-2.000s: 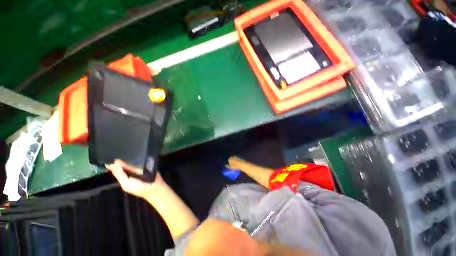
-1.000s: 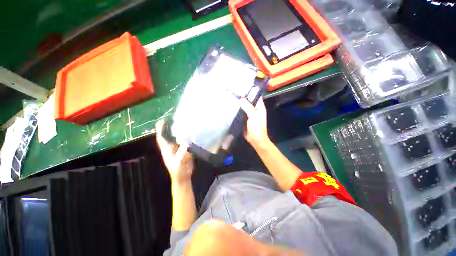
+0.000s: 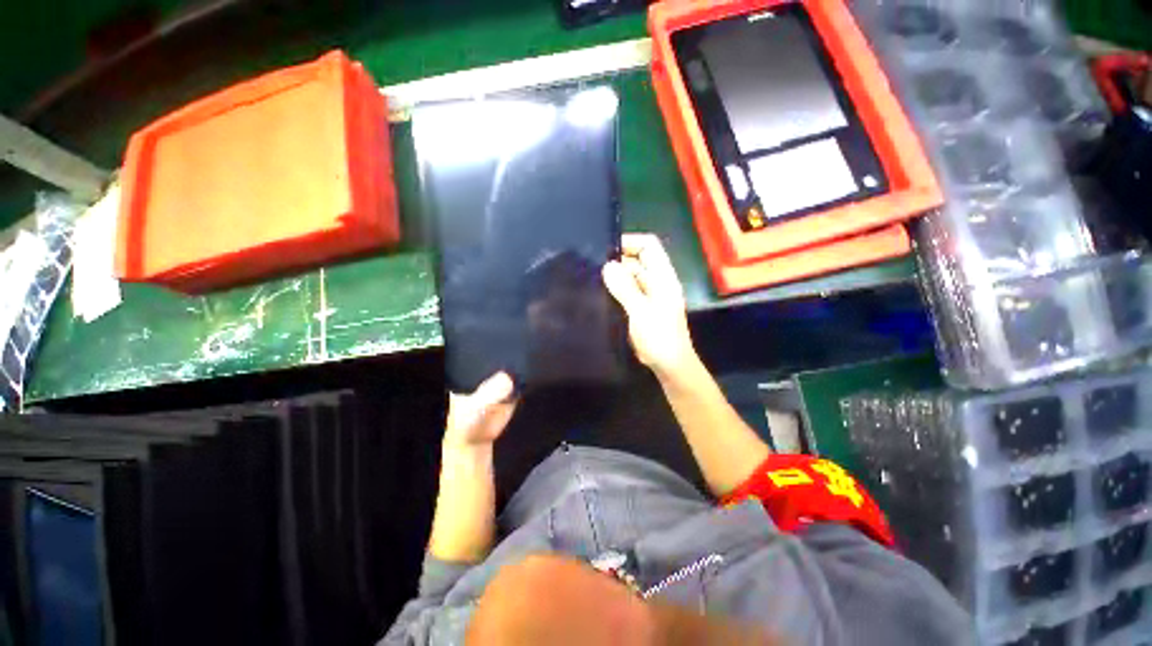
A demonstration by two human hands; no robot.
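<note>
A tablet screen assembly (image 3: 524, 252) is held screen up over the bench's front edge, its glossy black face reflecting bright light at the far end. My left hand (image 3: 483, 410) grips its near left corner, thumb on the glass. My right hand (image 3: 651, 297) is at its right long edge, fingers curled against the side. The fingers under the tablet are hidden. No protective film can be made out.
Empty stacked red foam trays (image 3: 246, 177) lie left on the green bench (image 3: 253, 334). Another red foam tray (image 3: 916, 189) at right holds an open-backed tablet (image 3: 777, 120). Clear blister trays (image 3: 998, 316) stand far right, a black foam tray stack (image 3: 202, 505) lower left. White sheets (image 3: 95, 259) lie far left.
The tablet was held back side up by my left hand, then in both hands with bright glare. It now shows its dark screen. My right hand has come up from the lap to its edge.
</note>
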